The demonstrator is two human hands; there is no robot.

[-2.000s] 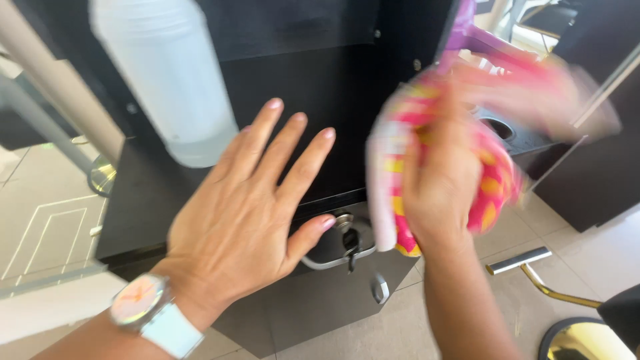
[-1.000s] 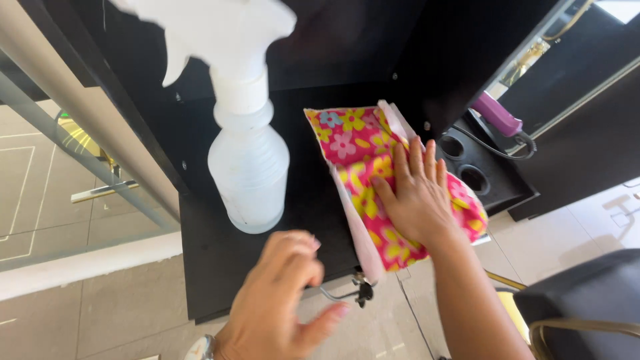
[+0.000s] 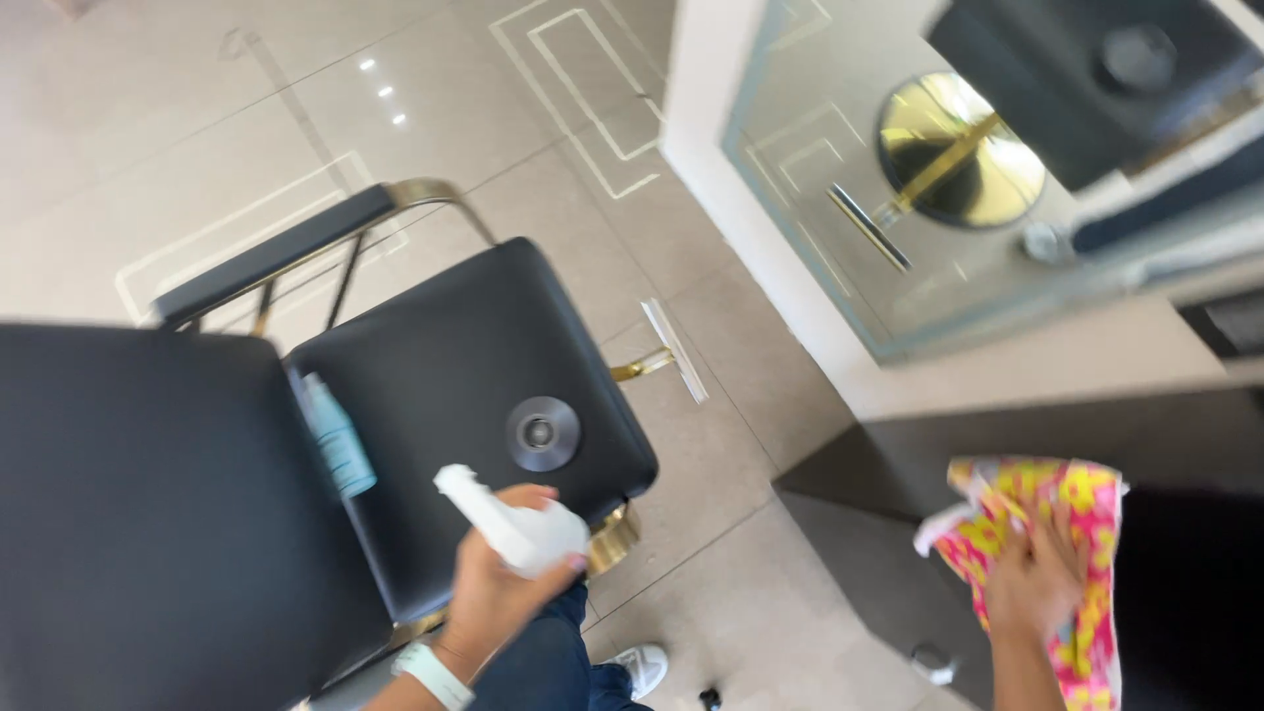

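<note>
My left hand (image 3: 504, 583) grips a white spray bottle (image 3: 528, 533) by its upper part, over the near edge of a black salon chair's seat (image 3: 425, 365). On that seat lie a light blue bottle (image 3: 341, 439), against the backrest, and a round dark disc (image 3: 543, 434). My right hand (image 3: 1037, 578) presses with spread fingers on a pink cloth with yellow flowers (image 3: 1076, 494), which lies on a dark cabinet surface (image 3: 889, 454) at the right. Part of the cloth sticks out past the fingers on both sides.
The chair's armrest (image 3: 281, 252) rises on the far side, and its footrest (image 3: 674, 351) juts toward a mirror with a white frame (image 3: 750, 257). A lock or ring (image 3: 931, 664) shows on the cabinet front. My shoe (image 3: 642, 670) stands on the tiled floor.
The view has swung left to the chair. The spray bottle, which stood on the dark shelf one second ago, is now in my left hand. My right hand stays on the cloth.
</note>
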